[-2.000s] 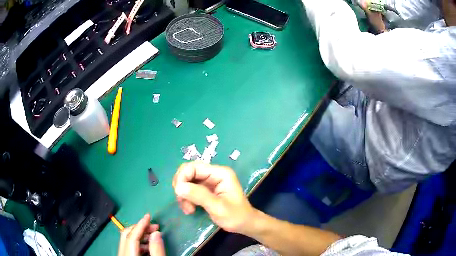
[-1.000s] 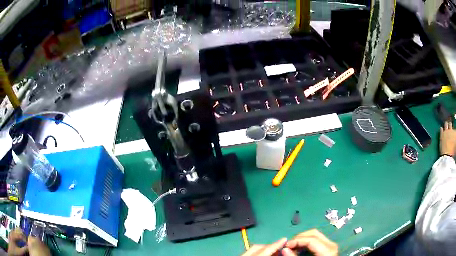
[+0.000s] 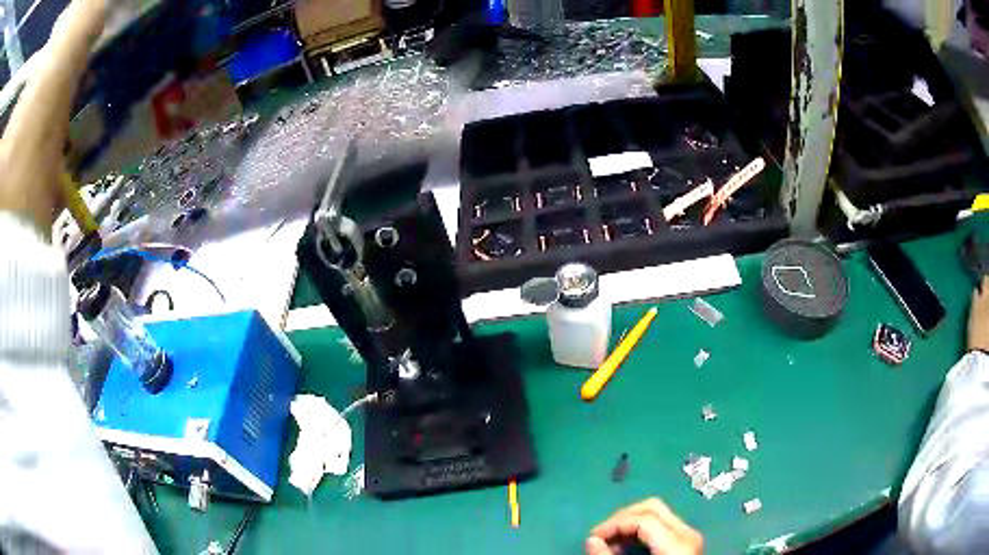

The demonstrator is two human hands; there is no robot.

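My right hand [image 3: 647,529] is at the bottom edge, partly cut off, with bent fingers; whether it holds anything is hidden. My left hand is not in view. Several whitish scraps [image 3: 710,477] lie on the green mat beyond and right of my right hand. A small dark teardrop-shaped piece [image 3: 620,467] lies just above the hand. The black clamp fixture [image 3: 450,444] stands left of it, its silver lever raised. A thin orange stick [image 3: 515,504] projects from under the fixture's base.
A white pump bottle [image 3: 580,325], orange-yellow tool [image 3: 620,355], round black container [image 3: 804,287], phone [image 3: 907,287] and watch body [image 3: 891,344] are on the mat. Behind is a black tray [image 3: 624,255]. A blue box [image 3: 201,379] and white wipe [image 3: 318,442] are left. A raised sleeved arm [image 3: 49,358], owner unclear, crosses the left edge.
The hand beside my right hand has gone from view. My right hand sits slightly lower. A raised arm has appeared at the left, and the two hands at the lower left are no longer visible.
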